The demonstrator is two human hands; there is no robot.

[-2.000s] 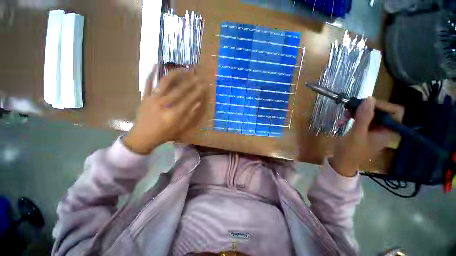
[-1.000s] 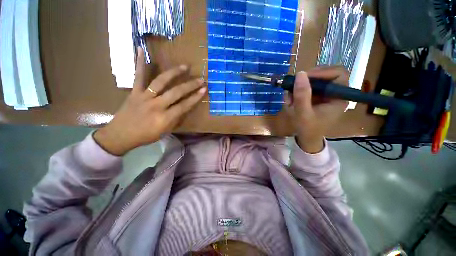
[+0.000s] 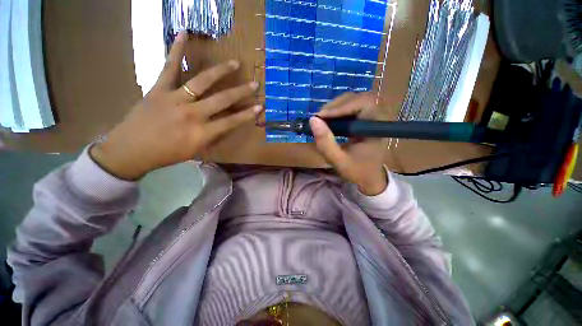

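The blue solar cell assembly lies on the brown bench in front of me, its top cut off by the picture's edge. My right hand holds the soldering iron like a pen, over the assembly's lower part. Its metal tip points left, at the lower left corner of the cells. My left hand lies left of the assembly with fingers spread. Its fingertips are near a thin ribbon at the assembly's left edge; whether they touch it I cannot tell. Its index fingertip is just below the left ribbon bundle.
White strips stand at the far left and beside the left bundle. The right ribbon bundle lies by another white strip. At right are a black stand with a yellow sponge, red-yellow handles, cords and a grey round housing.
My right hand brought the iron from the right bundle onto the cells, then left and down to the lower left corner. My left hand moved down from the left bundle, its fingers spreading.
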